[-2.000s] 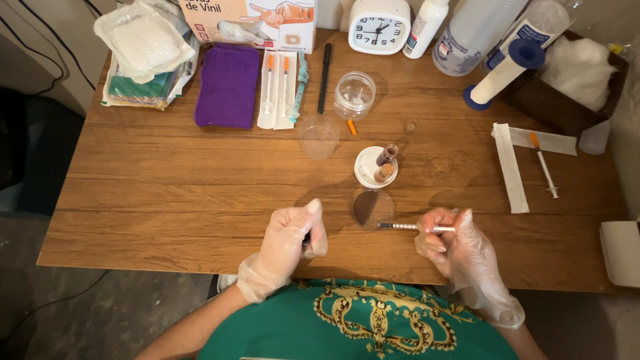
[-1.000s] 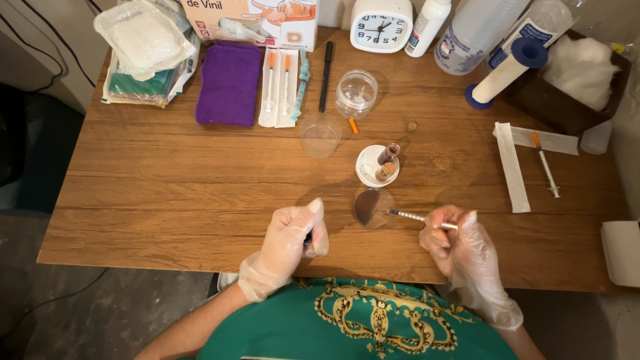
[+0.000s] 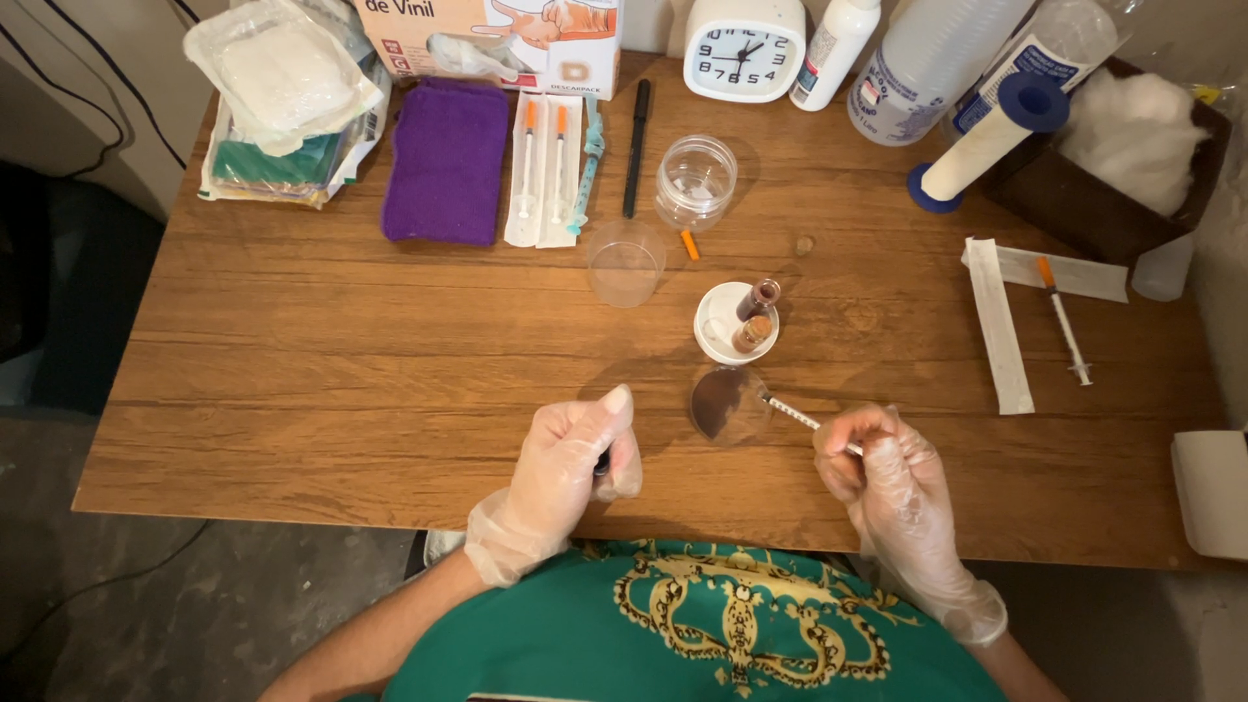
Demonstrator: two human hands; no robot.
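Gloved in clear vinyl, my right hand (image 3: pixel 882 468) holds a thin graduated syringe (image 3: pixel 792 411), whose tip is at the right rim of a clear round dish (image 3: pixel 729 405) containing dark brown liquid. My left hand (image 3: pixel 565 463), gloved too, is closed around a small dark object (image 3: pixel 603 462), mostly hidden by the fingers, left of the dish. Just behind the dish, a white lid (image 3: pixel 717 327) bears a small open glass vial (image 3: pixel 760 298) with dark contents and a second vial (image 3: pixel 752 334) with a cork-coloured top. Whether the syringe's tip touches the dish is unclear.
Behind are a clear jar (image 3: pixel 696 182), a clear shallow dish (image 3: pixel 626 263), an orange cap (image 3: pixel 690 245), a black pen (image 3: pixel 637 148), packaged syringes (image 3: pixel 544 168) and a purple cloth (image 3: pixel 446 163). Another syringe (image 3: pixel 1067 322) lies right, near a box of cotton (image 3: pixel 1102 200). A clock (image 3: pixel 745 51) stands behind.
My right hand and the syringe have shifted slightly, and the syringe now slants more, its rear end lower toward me. My left hand stays closed in about the same place.
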